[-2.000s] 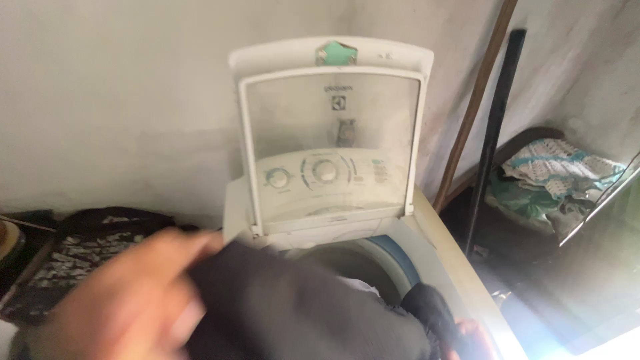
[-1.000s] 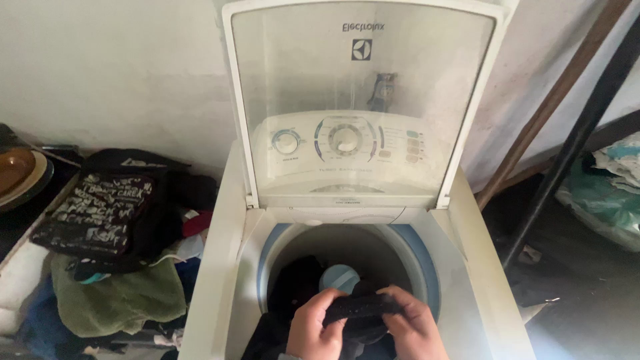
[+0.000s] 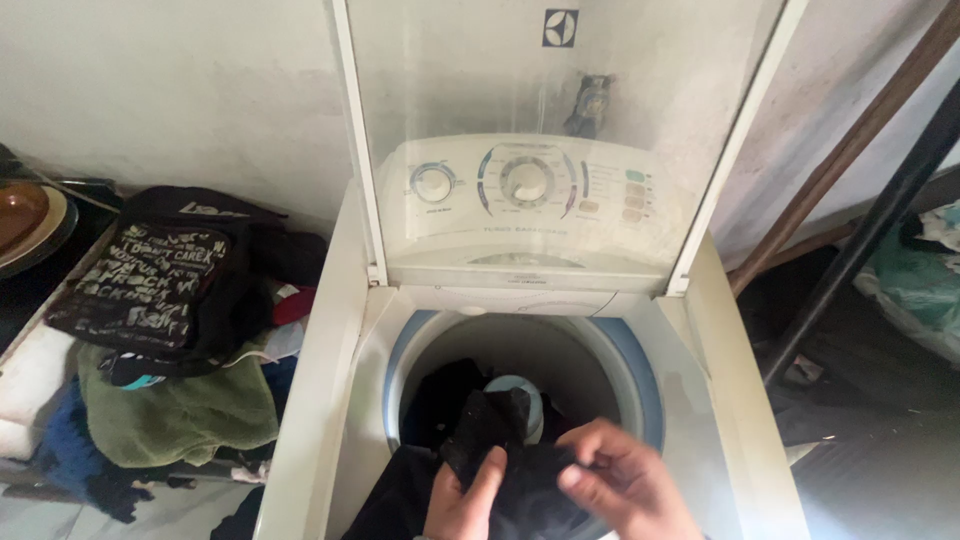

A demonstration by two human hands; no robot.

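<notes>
A dark cloth garment (image 3: 525, 487) lies between my hands over the front rim of a top-loading washing machine (image 3: 694, 360). My left hand (image 3: 469, 491) pinches a black part of it between thumb and fingers. My right hand (image 3: 619, 476) grips the cloth's edge with thumb and fingertips. Behind them is the open drum (image 3: 525, 341), with dark clothes (image 3: 442, 397) inside around a pale blue agitator (image 3: 521, 397). The see-through lid (image 3: 480, 90) stands raised, and the control panel (image 3: 525, 184) shows through it. The garment's lower part runs out of view.
At the left, a black printed backpack (image 3: 150, 277) rests on a pile with an olive green towel (image 3: 180, 405) and other clothes. Stacked plates (image 3: 30, 225) stand at the far left. A wooden pole (image 3: 847, 150) and a black pole (image 3: 870, 217) lean at the right, near a green plastic bag (image 3: 915, 292).
Two seconds ago the dark garment was spread above the machine; a second ago both hands held it bunched at the drum's front. Now the hands are farther apart, with a black part lifted.
</notes>
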